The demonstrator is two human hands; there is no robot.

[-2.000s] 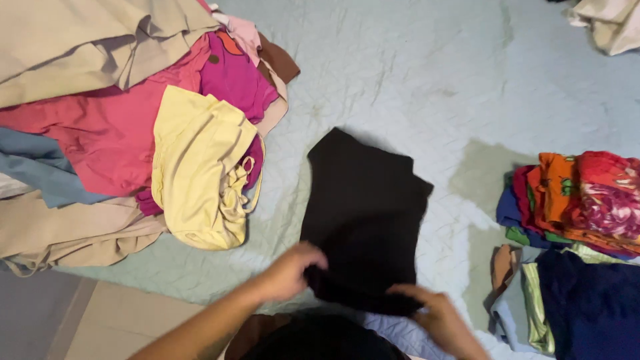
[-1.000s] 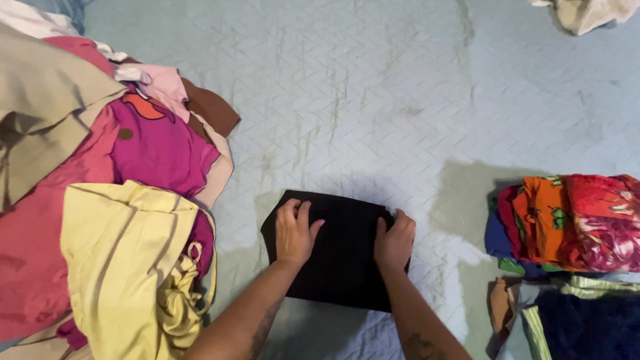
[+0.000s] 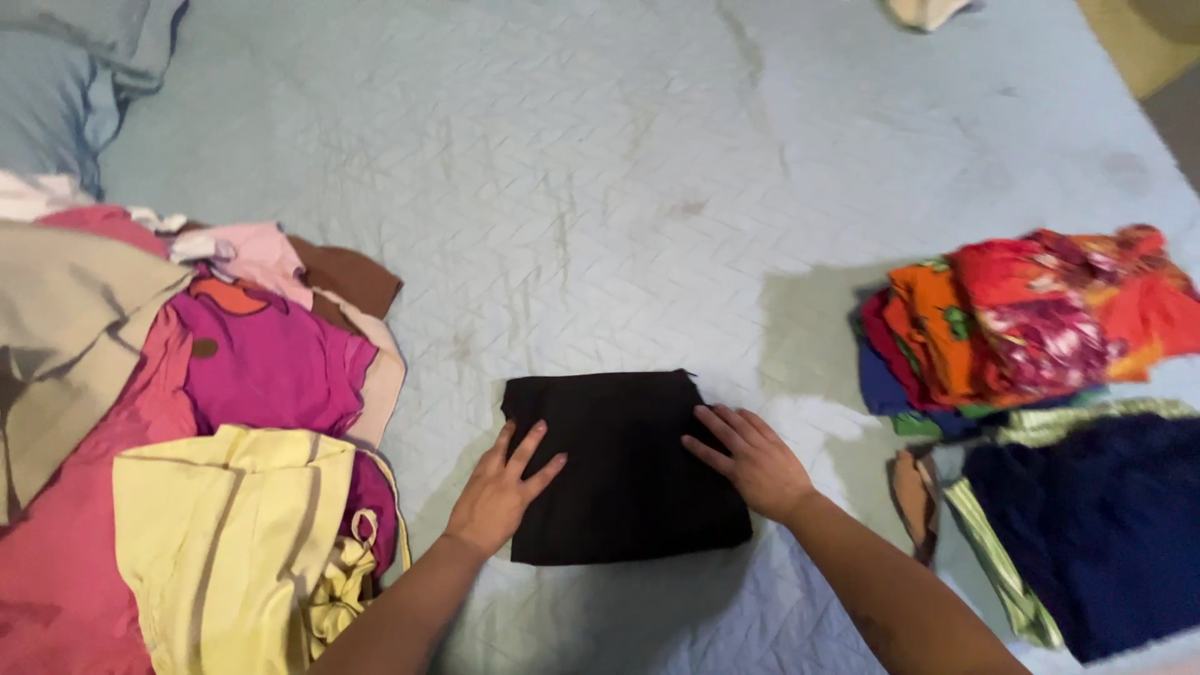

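A folded black garment (image 3: 628,478) lies flat on the pale blue quilted bedspread (image 3: 562,234), low in the middle of the view. My left hand (image 3: 502,487) rests with spread fingers on its left edge. On its right edge lie the fingertips of my right hand (image 3: 755,459), fingers apart. Neither hand grips the cloth. Left of my left hand is a yellow garment (image 3: 225,534) with a drawstring, on a loose heap that also holds a magenta garment (image 3: 272,356).
Folded red and orange patterned clothes (image 3: 1031,319) form a stack at the right, with a folded navy garment (image 3: 1087,525) below it. Beige cloth (image 3: 66,328) lies on the left heap. Blue fabric (image 3: 56,103) is at the upper left, whitish cloth (image 3: 923,11) at the top right.
Two seconds ago the black garment was longer, my hands at its lower edge; it is now a compact, roughly rectangular shape. My hands have moved to its two sides. The view has shifted.
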